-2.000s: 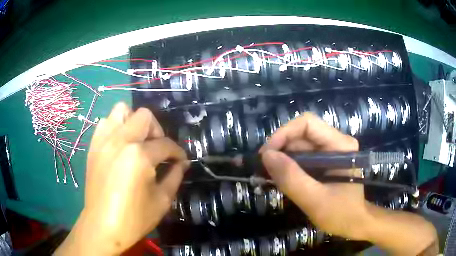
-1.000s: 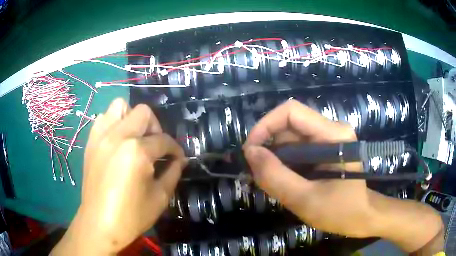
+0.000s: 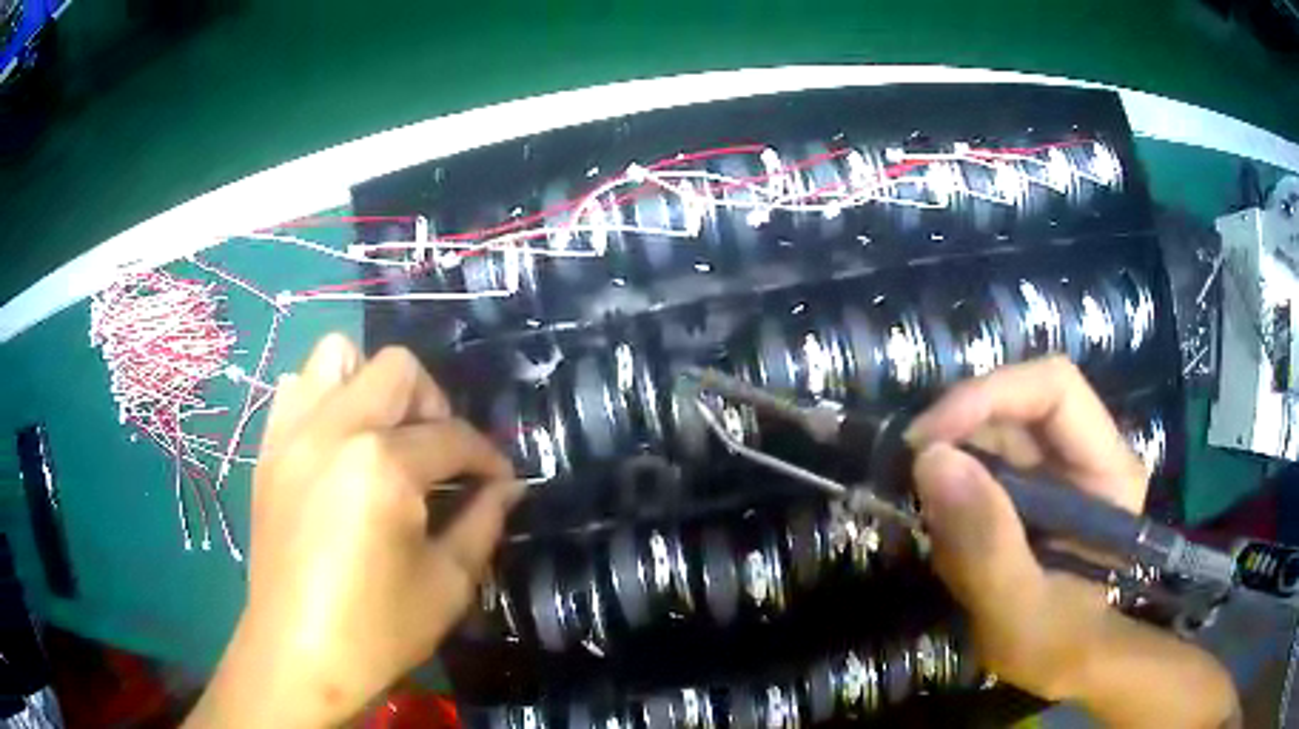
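My left hand pinches a thin lead wire at the left part of the black tray; its white end reaches a round black and silver part. My right hand grips the soldering iron like a pen. The iron's tip and the bent silver feed tube point left over the second row, to the right of my left hand and apart from the wire. The lead's connector is hidden in my left hand.
The black tray holds rows of round parts. Red and white leads drape over the top row. A tangled wire bundle lies left on the green mat. A white-grey box stands at the right. A white edge strip runs behind.
My right hand and the iron have moved right, and the tip has left the spot by my left fingertips. The iron is now tilted. My left hand keeps its pinch in nearly the same place.
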